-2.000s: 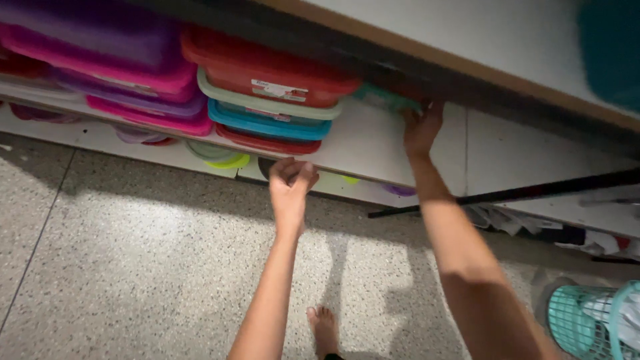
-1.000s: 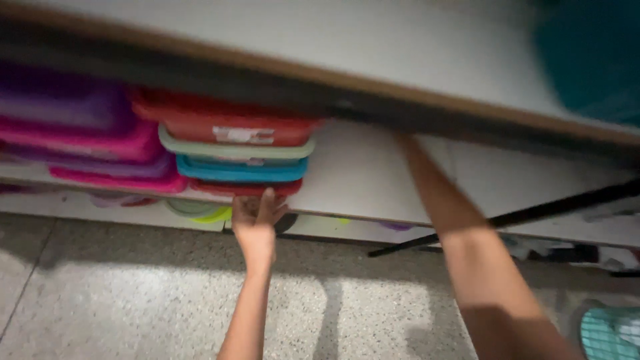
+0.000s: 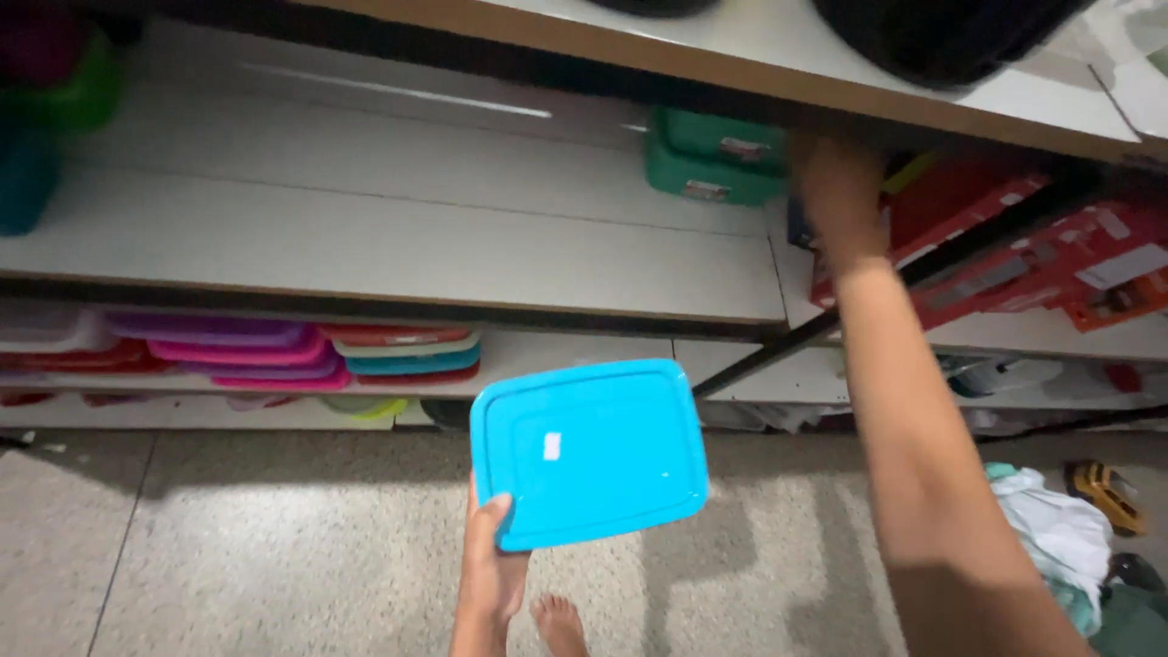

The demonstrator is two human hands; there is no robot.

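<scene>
My left hand point(image 3: 497, 557) grips the near left corner of a blue plastic container with a lid point(image 3: 593, 447), its thumb on top; a small white sticker is on the lid. The container is held above the floor, in front of the lower shelf. My right hand point(image 3: 835, 196) reaches under the upper shelf, blurred, just right of two stacked green plastic containers point(image 3: 716, 160). Its fingers are in shadow, so whether it holds anything cannot be seen.
Stacked purple and pink containers point(image 3: 246, 351) and red and blue ones point(image 3: 411, 356) fill the lower shelf. Red boxes point(image 3: 1031, 255) stand at right beyond a black metal bar point(image 3: 766, 351). The upper shelf edge point(image 3: 730, 78) overhangs my right hand. A basket's contents point(image 3: 1049, 529) lie low right.
My left hand, near the container stack before, now holds the blue container. My right hand has moved to a higher shelf beside the green containers. The view has shifted and shows more of the shelf above.
</scene>
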